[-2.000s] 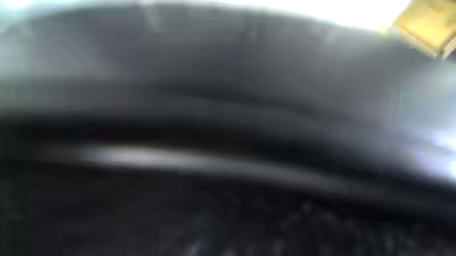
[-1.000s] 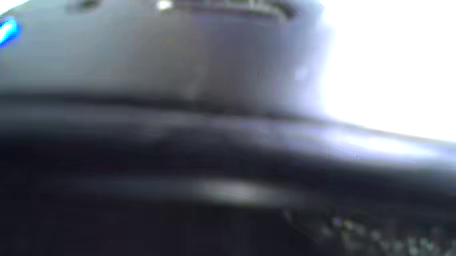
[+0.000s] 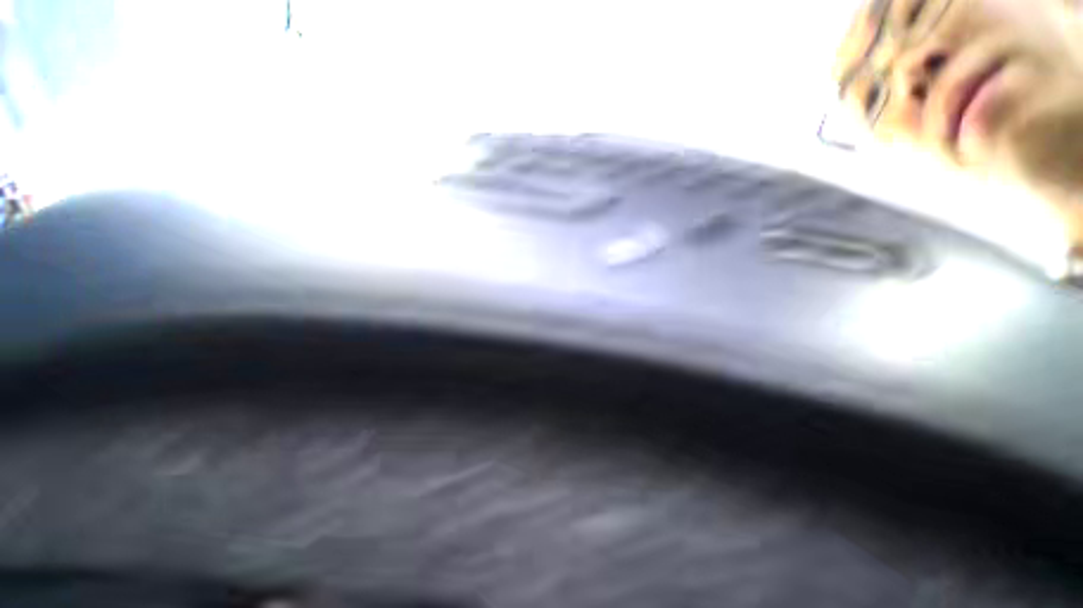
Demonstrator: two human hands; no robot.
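Note:
A dark curved device body (image 3: 713,303), seen blurred and very close, crosses the picture from left to right. A rounded port with a metal rim (image 3: 831,248) shows on its upper right part. A small whitish light spot (image 3: 633,247) and a small dark oval lie to the left of the port. A slim raised oval (image 3: 540,202) and a blurred row of small marks lie near the upper edge. A grainy grey pad (image 3: 475,487) fills the lower part, below a black band. Neither my left hand nor my right hand is in view.
A person with glasses (image 3: 1009,107) is at the upper right, partly cut off by the edge. The background above the device is overexposed white, with a pale blue patch (image 3: 95,59) at the upper left.
The port has shifted right and down, and more of the device's upper edge shows. The blue glow at the left is gone. The person has come into view; the grainy pad fills more of the bottom.

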